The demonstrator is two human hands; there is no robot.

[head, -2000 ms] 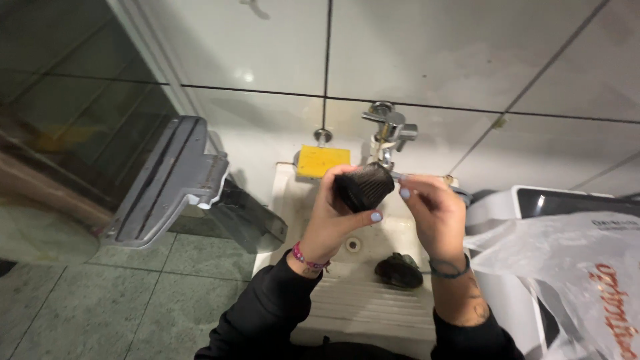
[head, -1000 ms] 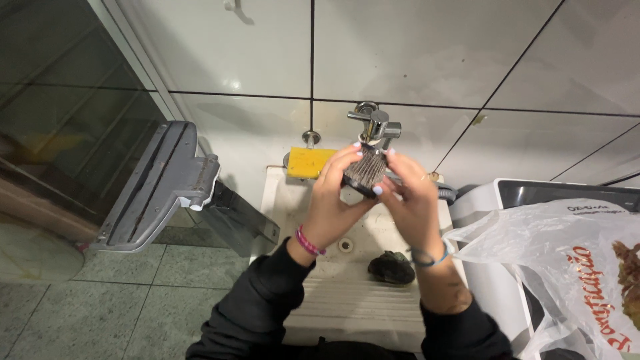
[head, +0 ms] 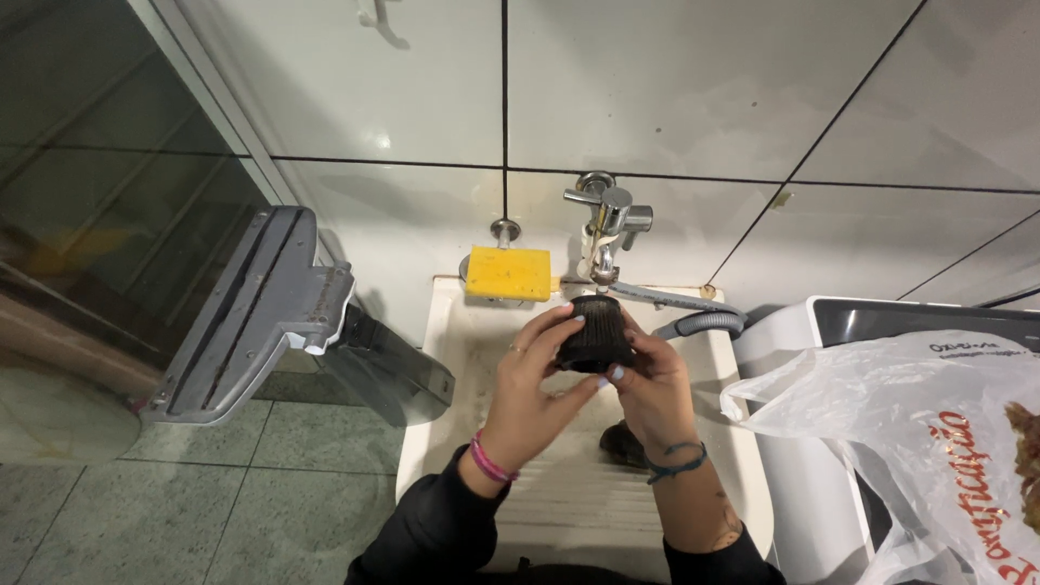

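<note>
A dark, pleated, cone-shaped filter (head: pixel 597 333) is held between both hands just below the chrome tap (head: pixel 608 219), over the white laundry sink (head: pixel 455 390). My left hand (head: pixel 536 374) grips its left side, fingertips on the pleats and thumb at the wide lower rim. With fingers along the right side and thumb near that same rim, my right hand (head: pixel 654 378) holds it too. A dark, rounded object (head: pixel 624 445) lies in the sink, partly hidden behind my right wrist. Whether water is running cannot be told.
A yellow sponge (head: pixel 509 274) rests on a wall holder left of the tap. A grey hose (head: pixel 682 301) curves along the sink's back right. To the left stands a grey vacuum-like appliance (head: pixel 244 325). On the right, a plastic bag (head: pixel 894 406) lies over a white-and-black machine (head: pixel 788 341).
The filter has turned in my hands, its narrow end now up toward the tap and its wide rim toward me. Both hands stay on it.
</note>
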